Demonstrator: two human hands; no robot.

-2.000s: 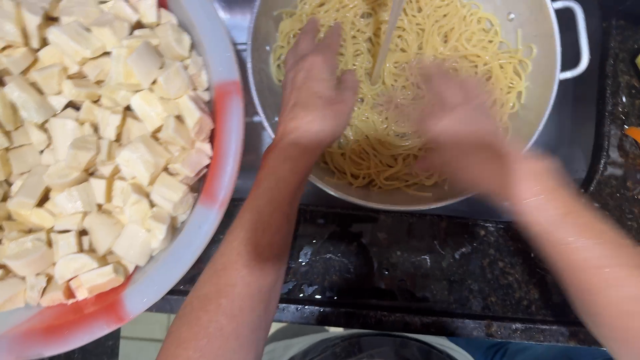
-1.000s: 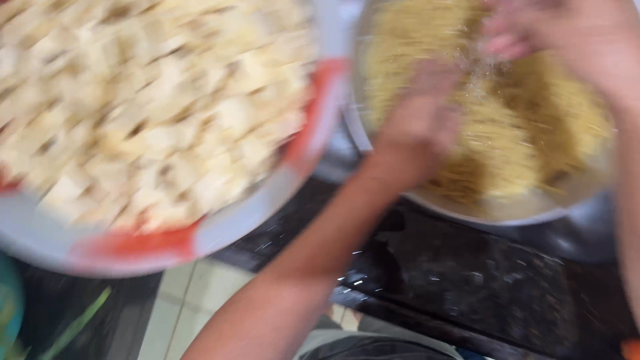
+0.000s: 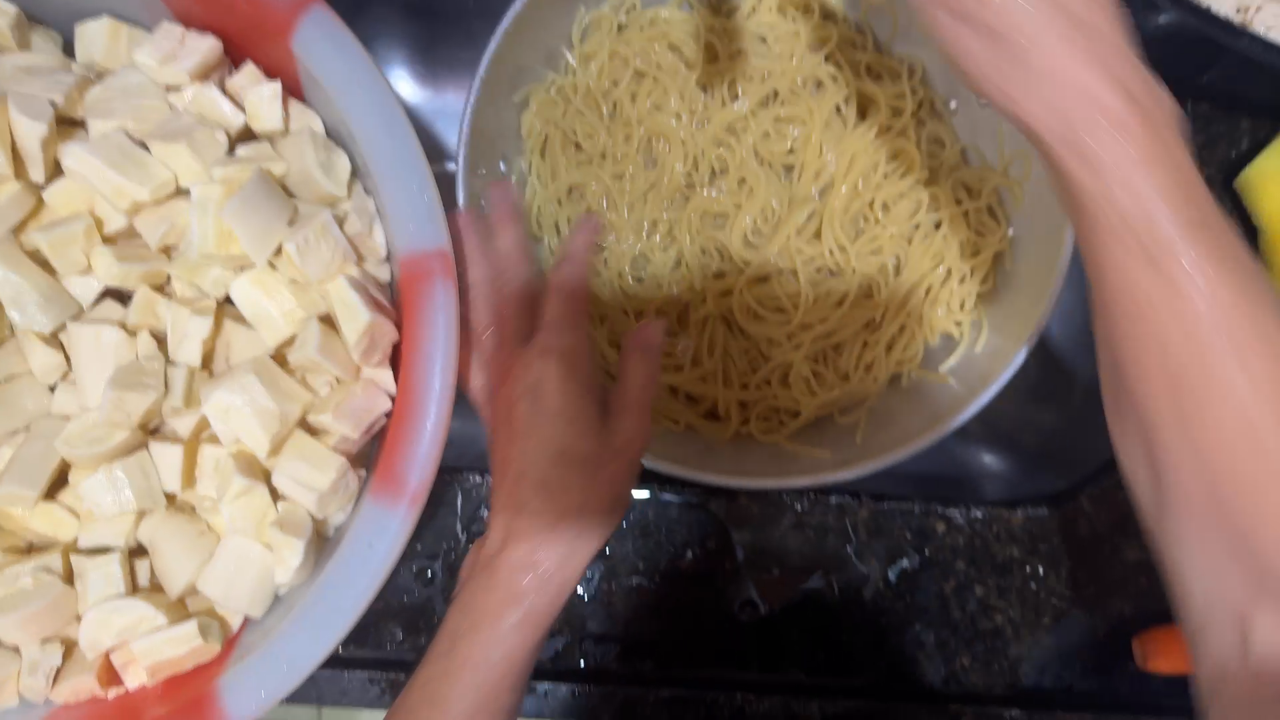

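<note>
Cooked spaghetti [image 3: 760, 200] fills much of a round light metal pan [image 3: 840, 455], which stands in a sink. My left hand [image 3: 550, 370] is over the pan's lower left rim, blurred, its fingers spread and holding nothing; whether it touches the rim is not clear. At the top right my right hand [image 3: 1010, 40] reaches over the pan's upper edge, its fingers cut off by the frame, so its grip is hidden. To the left, a large plastic basin [image 3: 425, 300] with white and red sides holds many peeled, pale root chunks [image 3: 180, 330].
The wet dark stone counter [image 3: 800, 590] runs along the near side of the metal sink [image 3: 1060, 400]. Part of an orange object [image 3: 1162, 649] lies by my right forearm. A yellow item [image 3: 1265, 195], perhaps a sponge, shows at the right edge.
My left hand has moved from over the spaghetti to the pan's left rim. My right hand has gone to the far edge of the pan. The water stream seen two seconds ago is out of sight.
</note>
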